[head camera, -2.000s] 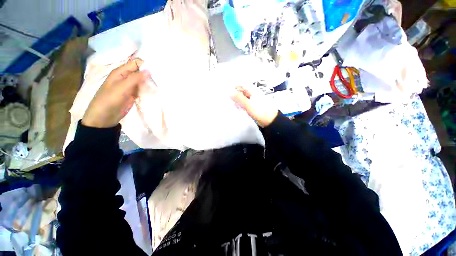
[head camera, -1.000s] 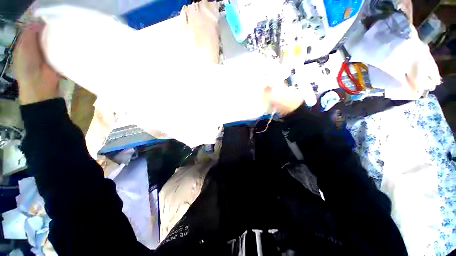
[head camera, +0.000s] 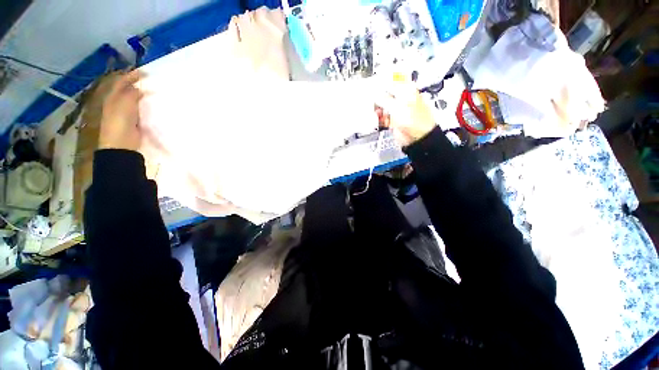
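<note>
A pale peach garment piece (head camera: 238, 137), washed out to white, lies spread between my hands over the machine table, its lower edge hanging past the table's front. My left hand (head camera: 121, 112) holds its left end. My right hand (head camera: 406, 108) holds its right end, just in front of the overlock machine (head camera: 376, 36). A thin pale thread hangs below my right hand. The needle area is hidden or too washed out to make out.
Scissors with red and orange handles (head camera: 477, 112) lie right of the machine. Beyond are a lilac-grey and peach pile (head camera: 531, 72) and floral cloth (head camera: 614, 217). At left stand another machine (head camera: 29, 188) and brown-covered table (head camera: 87, 159); a mixed cloth heap (head camera: 50, 318) lies lower left.
My left hand swung out to the far left with the cloth, then came partly back. My right hand moved right and slightly up. The cloth is now stretched wider, and the table's front edge shows.
</note>
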